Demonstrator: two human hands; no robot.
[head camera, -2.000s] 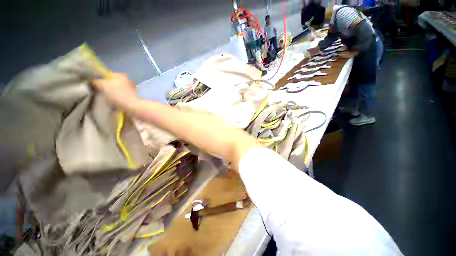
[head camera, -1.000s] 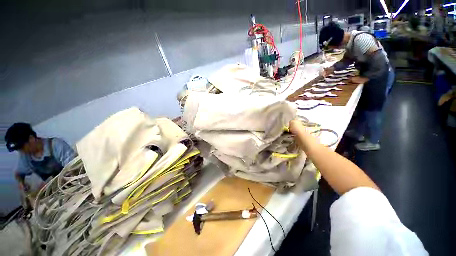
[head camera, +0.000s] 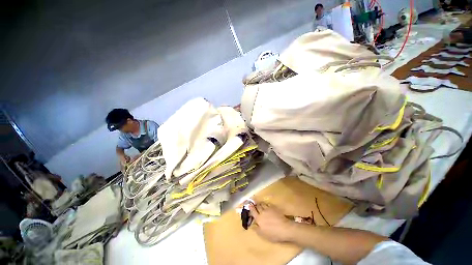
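Observation:
My right hand (head camera: 271, 223) comes in from the lower right and is closed over the hammer (head camera: 246, 218) close behind its dark head. The hammer lies low over the tan board (head camera: 227, 243), and my hand hides most of its handle. A small white piece shows beside the head. Left of the board is a stack of beige bag bodies (head camera: 189, 140) with yellow edges and looped straps (head camera: 147, 189). A taller crumpled heap of bag bodies (head camera: 315, 114) lies behind and right of the board. My left hand is not in view.
A thin black cord (head camera: 322, 212) lies on the board near my wrist. White pieces (head camera: 432, 83) lie in rows on brown material at the far right. One person (head camera: 135, 135) works beyond the stack, another stands at the back. More beige pieces (head camera: 93, 215) lie at the left.
My right hand has left the bag heap on the right and come down onto the hammer. The view has turned right-to-left, so the stacks sit further right. The nearer aisle worker is out of view.

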